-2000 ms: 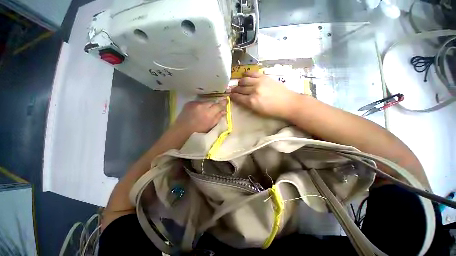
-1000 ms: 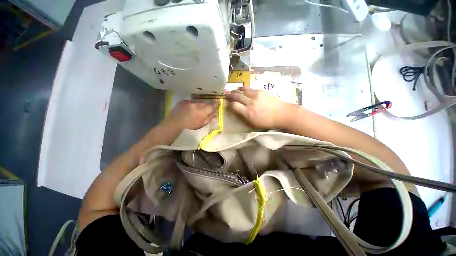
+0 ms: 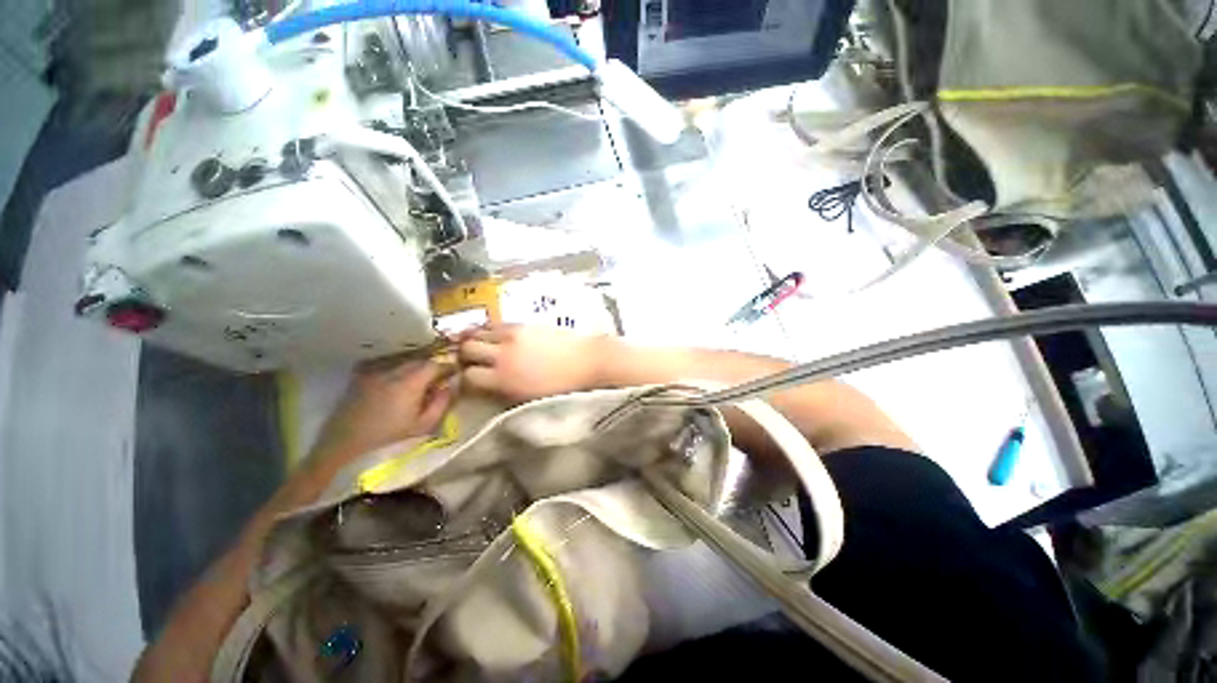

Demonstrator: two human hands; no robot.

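Observation:
A beige bag (image 3: 467, 594) with yellow binding tape, a zipper and long straps lies across my lap, its upper edge at the machine. The sewing machine head (image 3: 300, 267) stands above my hands, beside an orange-yellow clamp frame (image 3: 467, 302). My left hand (image 3: 387, 400) presses the bag panel below the machine head. My right hand (image 3: 523, 360) is on the bag's edge just below the clamp frame, fingertips bent. The fingertips of both hands are close together. What they may pinch is too small to tell.
Red-and-black snips (image 3: 770, 296) lie on the white table right of the clamp. A blue-handled tool (image 3: 1009, 456) lies farther right. A dark-framed screen (image 3: 734, 34) stands behind. More beige bags (image 3: 1068, 80) are at the back right. A blue hose (image 3: 441, 8) arches over the machine.
The view has swung right and up, showing the screen, blue hose and other bags. Both hands remain at the bag's edge by the clamp.

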